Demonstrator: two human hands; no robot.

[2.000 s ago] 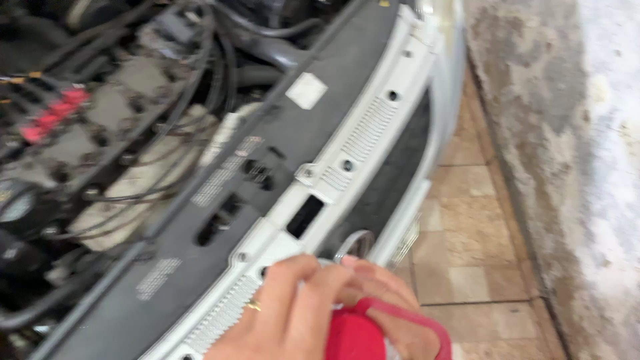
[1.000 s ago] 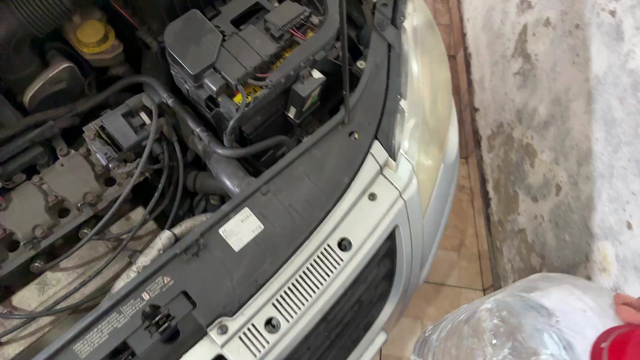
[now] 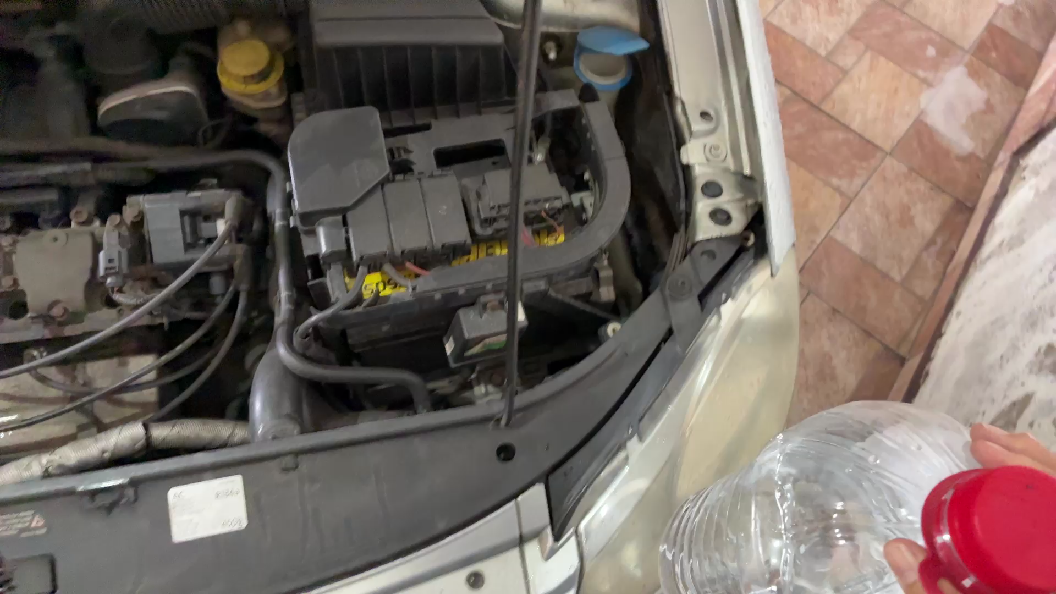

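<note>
At the lower right, a large clear ribbed plastic bottle (image 3: 792,511) with a red cap (image 3: 998,528) is held at its neck by my right hand (image 3: 1011,450). Fingers show behind the cap and a fingertip shows at its lower left; the rest of the hand is cut off by the frame edge. My left hand is not in view. The bottle is beside the car's headlight (image 3: 726,363). Farther up, the blue lid (image 3: 612,40) of a fluid reservoir filler neck (image 3: 602,71) stands raised. Liquid in the bottle cannot be told for certain.
A thin hood prop rod (image 3: 520,206) rises from the black front panel (image 3: 371,487). Behind it are a battery with a fuse box cover (image 3: 338,165), a yellow reservoir cap (image 3: 250,66) and engine cables (image 3: 165,289). Tiled floor (image 3: 874,206) and a stained wall (image 3: 990,330) lie right.
The view has swung toward the battery side of the engine bay. The clear bottle, only at the lower right edge a second ago, now shows more fully with its red cap.
</note>
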